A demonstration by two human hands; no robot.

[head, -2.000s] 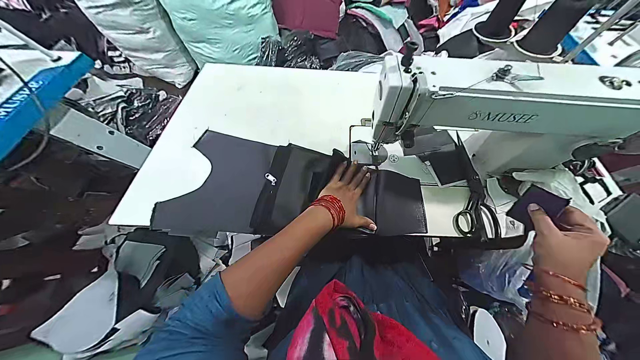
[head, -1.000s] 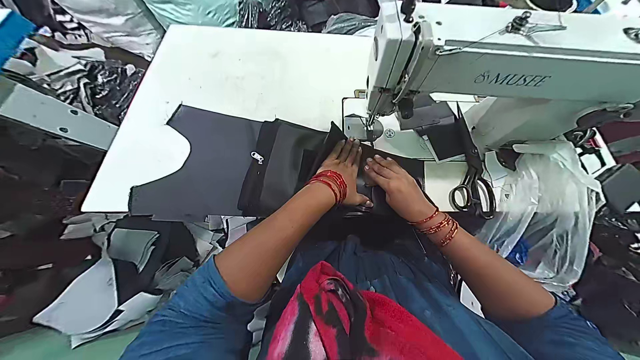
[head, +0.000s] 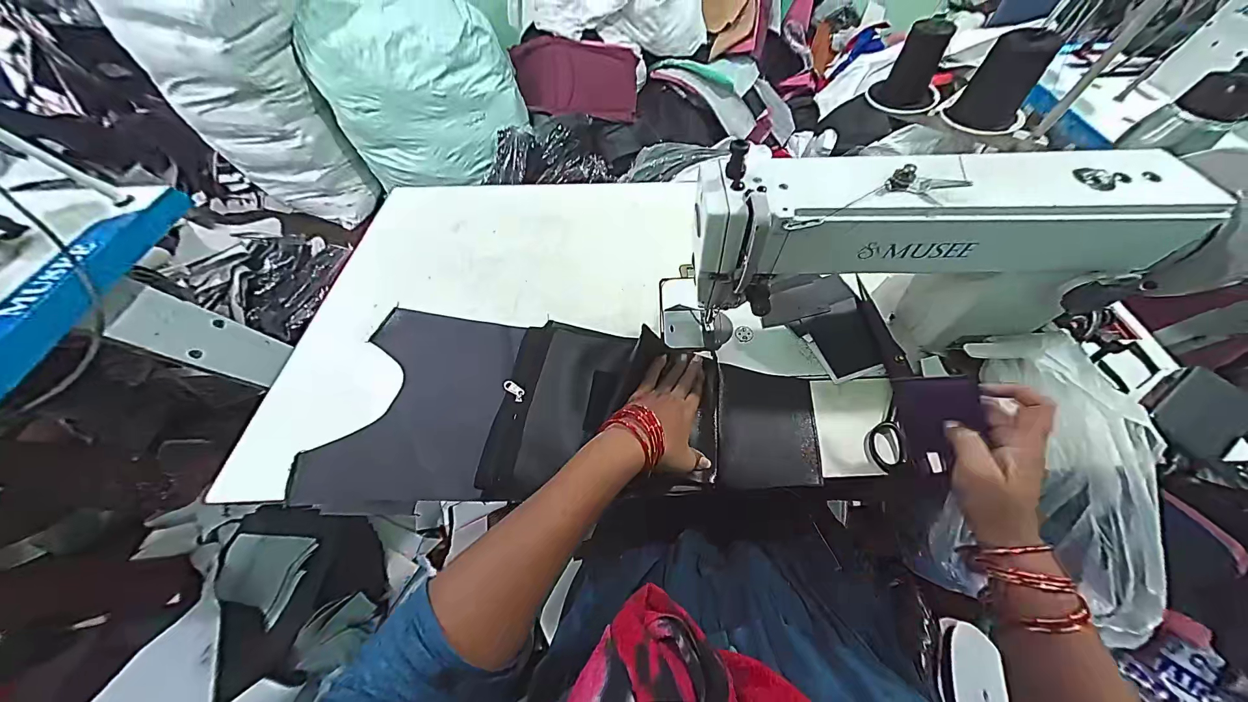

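Observation:
My left hand [head: 673,414] lies flat with spread fingers on a dark fabric piece [head: 575,400], just in front of the presser foot [head: 710,331] of a white Musee sewing machine [head: 955,234]. The piece bears a silver zipper pull [head: 514,391] and extends left over the white table [head: 526,244]. A dark flap [head: 767,425] of material reaches right of that hand. My right hand [head: 999,453] pinches a small dark purple square [head: 936,419] between thumb and fingers, off the table's right end. Behind the square are black scissors [head: 885,444], partly hidden.
Small dark patches [head: 848,336] lie beside the machine bed. A clear plastic bag [head: 1097,478] hangs at the right. Black thread cones [head: 1004,80] stand behind the machine. Large filled sacks [head: 409,88] rest beyond the table, and fabric scraps [head: 263,575] lie below its left front.
My right hand has moved right, from beside my left hand at the machine, and now holds the purple square. My left hand stays on the dark fabric. The view has shifted.

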